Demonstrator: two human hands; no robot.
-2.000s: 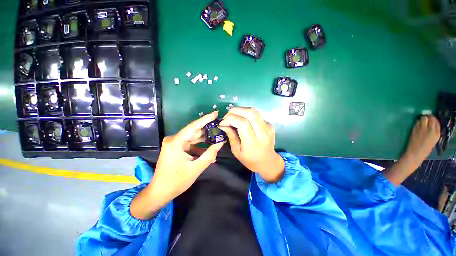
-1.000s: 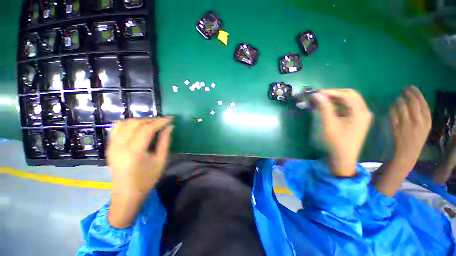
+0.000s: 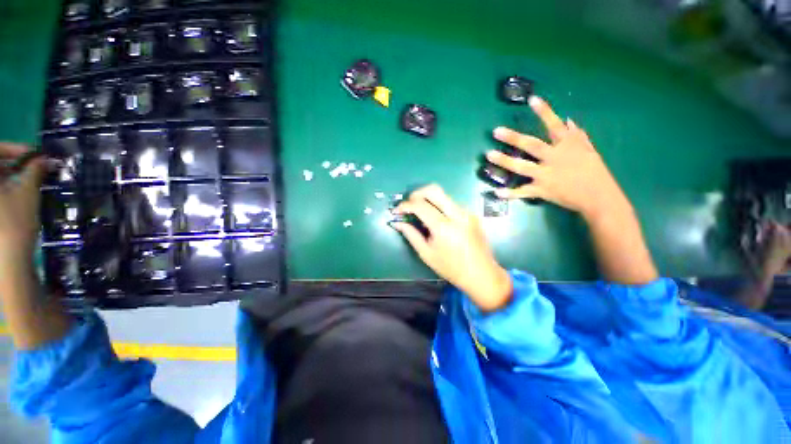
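Note:
My right hand (image 3: 447, 238) is low over the green mat beside the white pads (image 3: 347, 169). Its thumb and fingers pinch a black housing (image 3: 402, 219), mostly hidden by the fingers. My left hand (image 3: 22, 204) is at the far left edge of the picture, by the black blister tray (image 3: 282, 165). It is blurred and partly cut off. Something dark shows at its fingertips, too blurred to name. The tray's upper rows hold housings. Several middle and right pockets show only shiny black. Two loose housings lie further back, one (image 3: 361, 78) beside a yellow scrap (image 3: 382, 95), the other (image 3: 419, 120) nearer.
Another person's spread hand (image 3: 564, 169) reaches in from the right over a housing (image 3: 499, 173) and a pale square piece (image 3: 494, 205). Another housing (image 3: 517, 88) lies beyond its fingertips. At the far right are a dark holder (image 3: 755, 186) and a further hand (image 3: 772, 251).
My left hand has moved left to the tray's outer side. My right hand has come back from the right to the white pads. The other person's hand has moved left over the loose housings.

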